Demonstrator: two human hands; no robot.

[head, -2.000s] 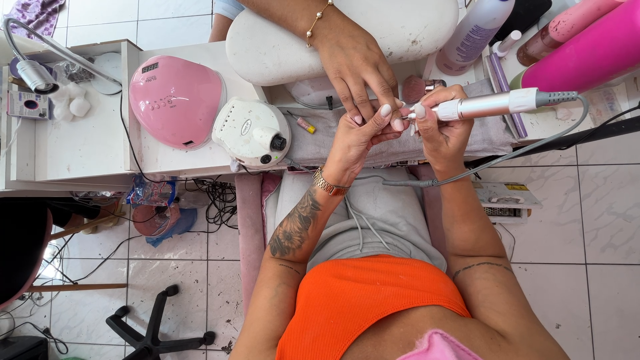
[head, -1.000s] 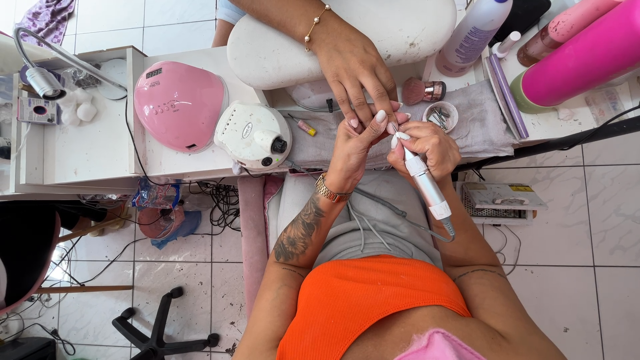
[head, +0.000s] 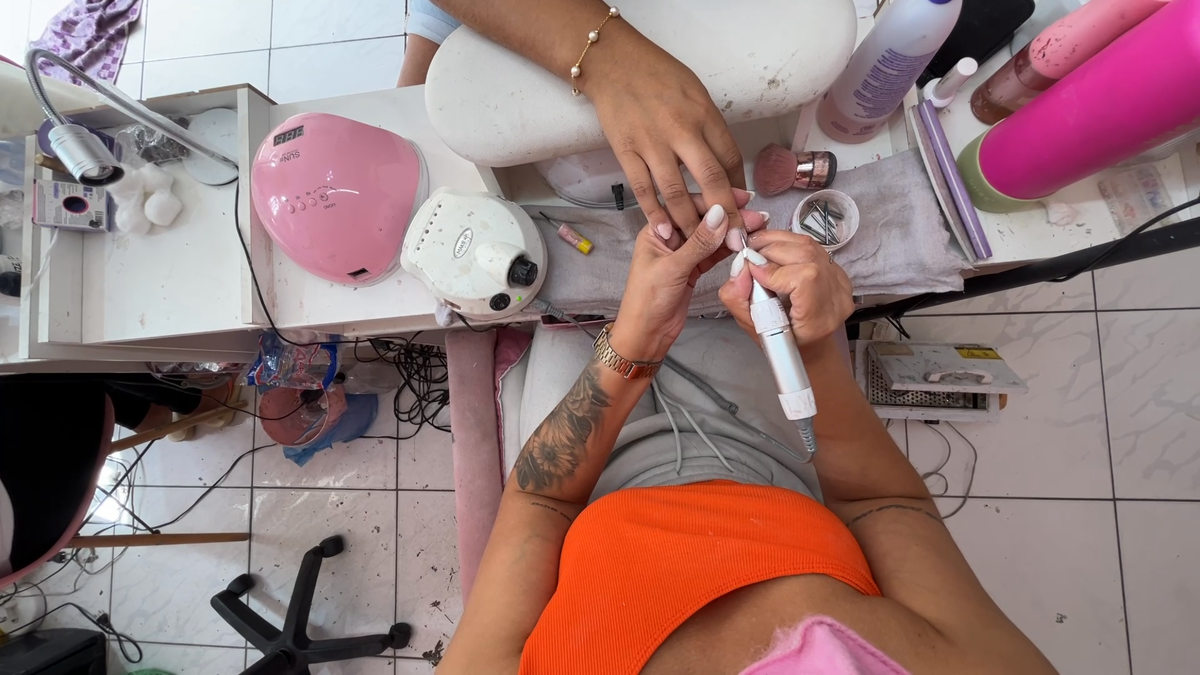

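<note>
My left hand point(head: 677, 258) is closed around a finger of another person's hand point(head: 667, 131), which reaches in from the top over a white padded armrest point(head: 525, 94). In my right hand point(head: 797, 286) is a white and silver electric nail drill handpiece point(head: 780, 352), its bit pointing up at the held fingertip and its cable hanging at the lower end. Whether the bit touches the nail cannot be told. A grey towel point(head: 891, 216) lies beneath both hands. Near my right hand are a small tub of drill bits point(head: 825, 219) and a pink-bristled brush point(head: 795, 170).
Left of the hands stand the white drill unit point(head: 469, 248) and a pink nail lamp point(head: 337, 192). A small tube point(head: 574, 238) lies on the towel. Purple nail files point(head: 952, 178), a pump-style bottle point(head: 886, 70) and a magenta bottle point(head: 1097, 98) stand at the right.
The handpiece, held toward the right two seconds ago, has swung round so that its rear end points down toward my lap. My right hand has turned with it, uncovering the tub of bits.
</note>
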